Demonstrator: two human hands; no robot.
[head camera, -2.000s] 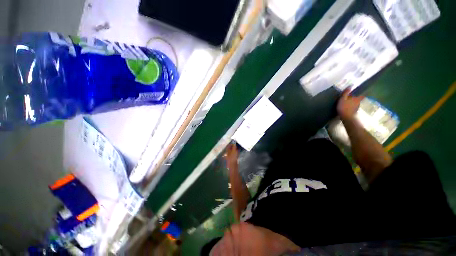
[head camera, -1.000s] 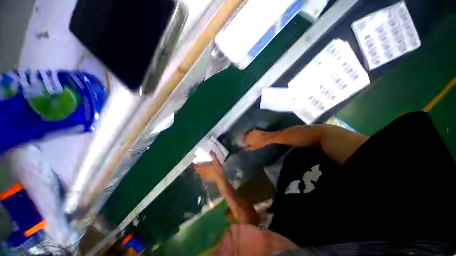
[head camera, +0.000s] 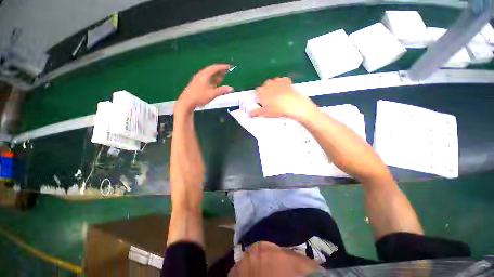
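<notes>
My left hand (head camera: 203, 89) is over the belt's near rail, thumb and index apart, with a tiny white piece like a barcode label (head camera: 233, 68) at the index fingertip. My right hand (head camera: 281, 98) has its fingers closed on white paper at the upper left corner of a label sheet (head camera: 292, 146); the hand partly hides this corner. A second label sheet (head camera: 416, 138) lies to the right. White product boxes (head camera: 135, 117) stand close together on the bench at the left, printed sides showing.
Several white boxes (head camera: 334, 53) sit on the green belt (head camera: 260, 59) at upper right, partly behind a blurred grey bar (head camera: 452, 40). A rubber band (head camera: 106, 187) and scraps lie on the near left edge. A brown carton (head camera: 108, 243) is below.
The view has swung round; bottle and shelf are out of sight. My right hand has moved from the dark bench to the label sheet. My left hand is no longer at the small white box.
</notes>
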